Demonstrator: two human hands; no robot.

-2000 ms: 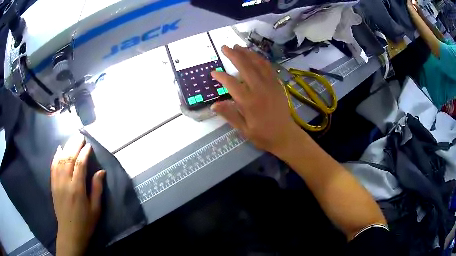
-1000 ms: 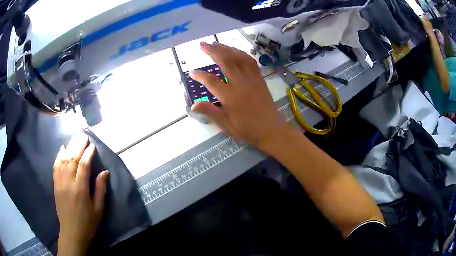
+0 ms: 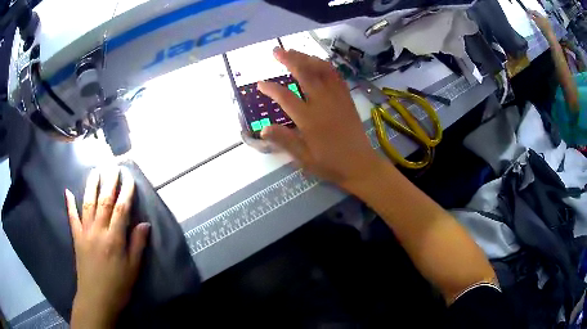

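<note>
A dark grey garment panel (image 3: 164, 247) lies flat at the left, its upper part under the bright needle area (image 3: 90, 144). My left hand (image 3: 106, 238) rests flat on it, fingers spread, below the needle. A smartphone (image 3: 248, 99) lies on the machine bed right of the needle, showing a white area above a dark keypad with green keys. My right hand (image 3: 325, 122) is over the phone's right side with fingers apart and hides part of it. Whether a fingertip touches the screen cannot be told.
The white sewing machine arm (image 3: 193, 38) crosses the top. Yellow-handled scissors (image 3: 409, 132) lie right of my right hand. Pale scraps (image 3: 434, 38) lie beyond them. A ruler-marked edge (image 3: 251, 215) runs along the front. Cloth pieces (image 3: 508, 199) are heaped at right. Another person's arm (image 3: 560, 61) shows top right.
My left hand's fingers have spread and shifted slightly right on the panel. My right hand moved left over the phone, then slightly back right, uncovering more of the keypad.
</note>
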